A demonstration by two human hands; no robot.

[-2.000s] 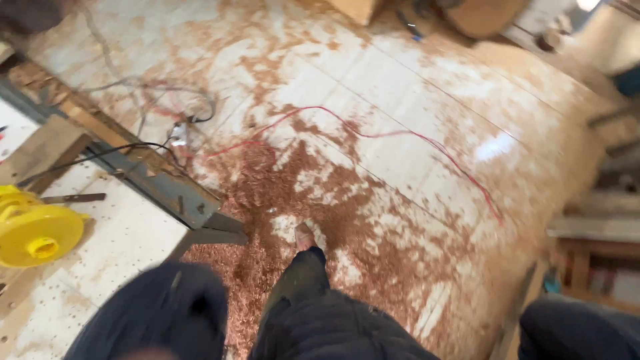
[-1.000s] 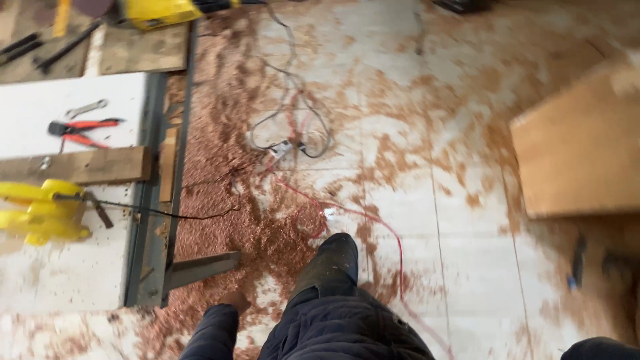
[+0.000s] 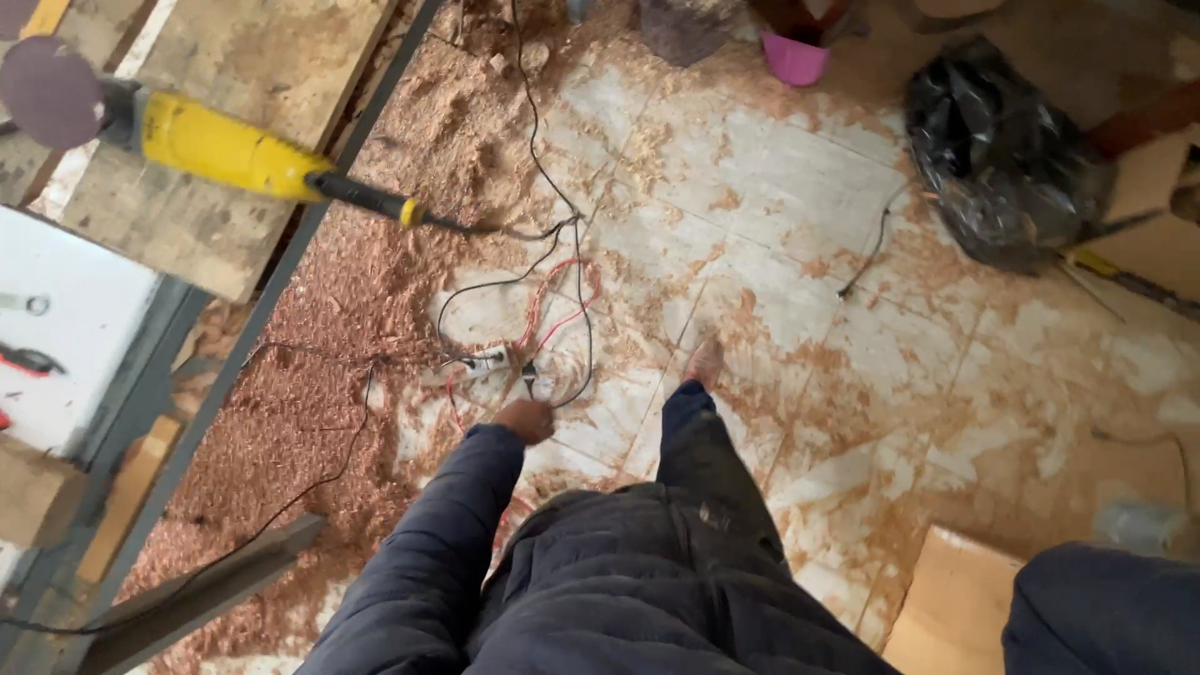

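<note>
My left hand (image 3: 527,419) hangs low in front of me, just below a dark plug (image 3: 529,372) and a white power strip (image 3: 487,361) lying on the shavings-strewn floor. Whether its fingers grip a cord is too small to tell. Black cords (image 3: 591,319) and a red cord (image 3: 530,305) loop around the strip. At the lower right a dark sleeve (image 3: 1102,609) shows, but my right hand is hidden. On the bench at the upper left lies a yellow angle grinder (image 3: 230,155) with a sanding disc (image 3: 52,92).
The bench's metal rail (image 3: 323,202) runs along the left, with a metal leg (image 3: 211,586) jutting out below. A black plastic bag (image 3: 994,159), a pink container (image 3: 794,58) and a cardboard piece (image 3: 947,600) are on the right side. Wood shavings (image 3: 309,422) cover much of the floor.
My left hand has reached forward toward the power strip; a second ago it was low beside my leg. The view has shifted strongly, bringing in the grinder and the black bag.
</note>
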